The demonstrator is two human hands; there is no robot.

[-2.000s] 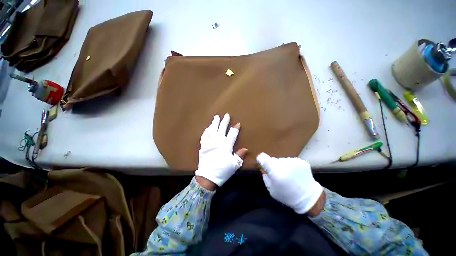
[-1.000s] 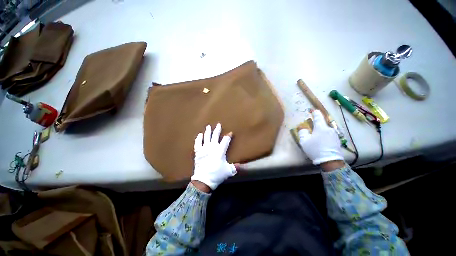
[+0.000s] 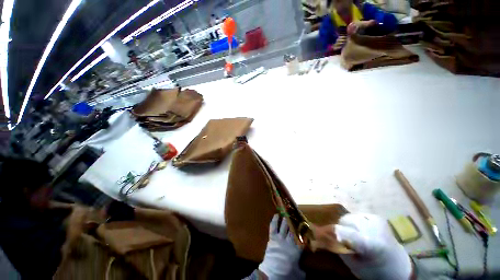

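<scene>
A brown bag body (image 3: 246, 205) stands tilted at the table's front edge, its opening edge turned up and running from top left to lower right. My left hand (image 3: 282, 254), in a white glove, is at the bag's near side, its fingertips against the opening edge. My right hand (image 3: 375, 246), in a white glove, holds the bag's right end. The yellow rubbing block (image 3: 404, 228) lies on the table right of my right hand.
A bag body (image 3: 216, 141) and a brown stack (image 3: 167, 108) lie left. A wooden-handled tool (image 3: 419, 205), green-handled tool (image 3: 452, 208) and tool pot (image 3: 479, 178) are right. A person (image 3: 356, 24) handles brown bags across the table. An open carton (image 3: 131, 235) is lower left.
The view has tilted up and left. The bag body has gone from lying flat to raised and tilted. My right hand has let go of the yellow block and taken hold of the bag.
</scene>
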